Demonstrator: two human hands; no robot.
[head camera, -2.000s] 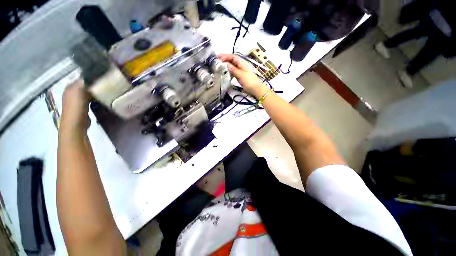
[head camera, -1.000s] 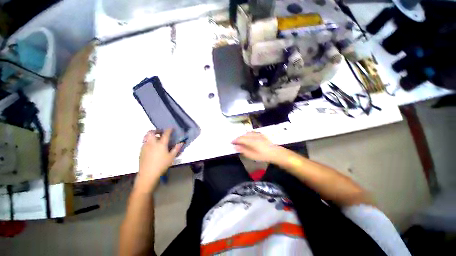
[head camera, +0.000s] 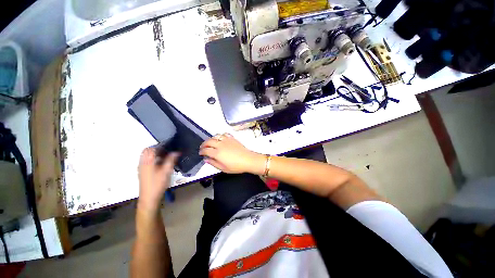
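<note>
A small stack of dark and grey fabric pieces (head camera: 154, 117) lies slanted on the white table, left of the machine. My left hand (head camera: 157, 168) is at the stack's near left end, slightly blurred, with its fingertips at a piece whose end is lifted or folded back. My right hand (head camera: 225, 153) rests at the stack's near right edge with its fingertips on the dark cloth. The overlock machine (head camera: 282, 51) stands to the right with its flat metal plate (head camera: 233, 87) on the left side.
Scissors-like tools and black cords (head camera: 358, 95) lie right of the machine, beside a brass-coloured row of parts (head camera: 382, 62). Dark thread cones (head camera: 429, 57) stand at the far right. A brown strip (head camera: 48, 141) runs along the table's left end. The white table's (head camera: 108, 179) front edge is chipped.
Both hands have left the machine. The view has turned left to the fabric stack. My right hand has moved left onto the stack, and the near end of a top piece is now raised.
</note>
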